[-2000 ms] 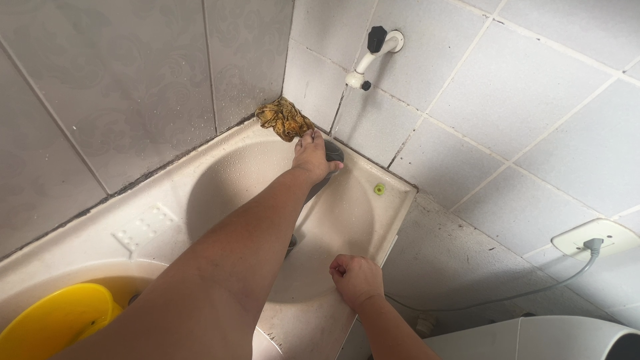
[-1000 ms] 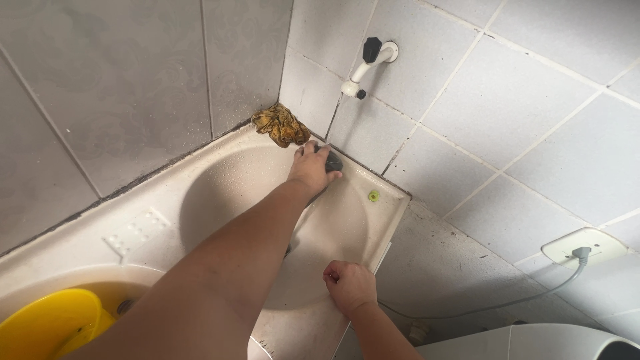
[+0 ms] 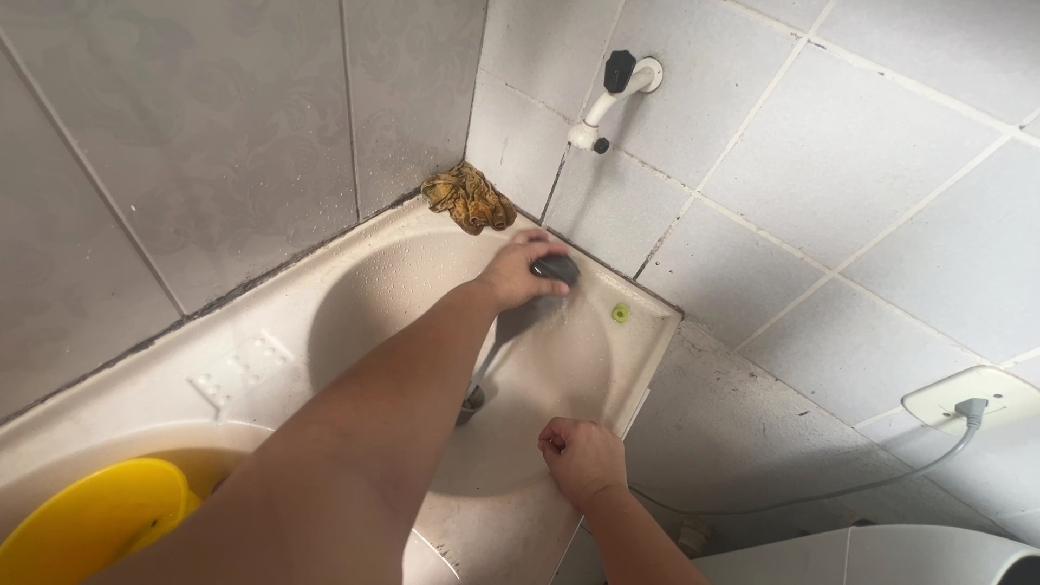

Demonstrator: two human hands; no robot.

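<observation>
My left hand (image 3: 524,272) reaches across the right-hand bowl of a pale double sink (image 3: 390,280) and grips a dark rounded object (image 3: 556,270) against the bowl's upper back wall. What kind of object it is cannot be told. A dark shadow or streak runs from below it toward the drain (image 3: 471,400), which my left forearm partly covers. My right hand (image 3: 583,461) is curled into a loose fist at the front right edge of the sink, with nothing seen in it. A crumpled yellow-brown cloth (image 3: 469,199) lies in the back corner, just beyond my left hand.
A white tap (image 3: 605,106) with black knobs juts from the tiled wall. On the sink's right ledge sits a small green ring (image 3: 621,313). A yellow plastic container (image 3: 97,516) occupies the left bowl. A grey cable (image 3: 861,487) runs from a wall socket (image 3: 967,398) above a white appliance (image 3: 812,556).
</observation>
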